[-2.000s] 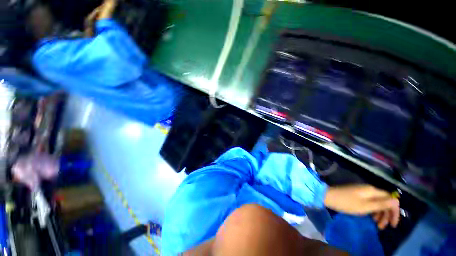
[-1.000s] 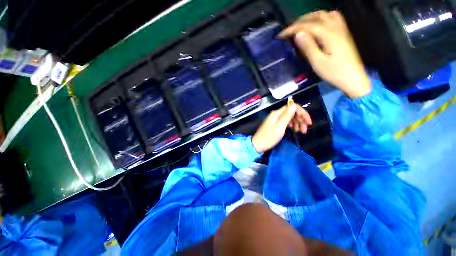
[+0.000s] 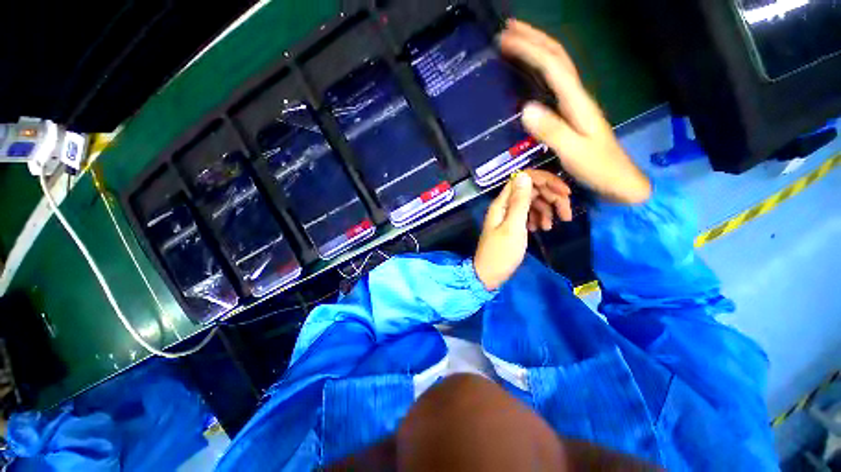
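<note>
A black phone tray point(image 3: 297, 57) lies on the green mat with several dark-screened phones side by side. The rightmost phone point(image 3: 466, 92) shows small text rows and a red strip at its lower end. My right hand point(image 3: 581, 124) is over that phone's right edge, fingers spread, holding nothing visible. My left hand point(image 3: 509, 226) is at the phone's lower end, thumb and finger pinched on a small yellow item point(image 3: 517, 175). Whether the item touches the phone cannot be told.
A white power strip and adapter point(image 3: 69, 150) sit at the left rear. A white cord point(image 3: 97, 281) loops over the mat. A thin wire hangs below the bench edge. A black box-like object point(image 3: 710, 83) stands at right. Another person's blue sleeve point(image 3: 69, 438) shows at lower left.
Since one second ago, the view has shifted slightly. The rightmost phone's lower end has gone from bright white to dark with a red strip, and text rows show. Both hands stay around that phone.
</note>
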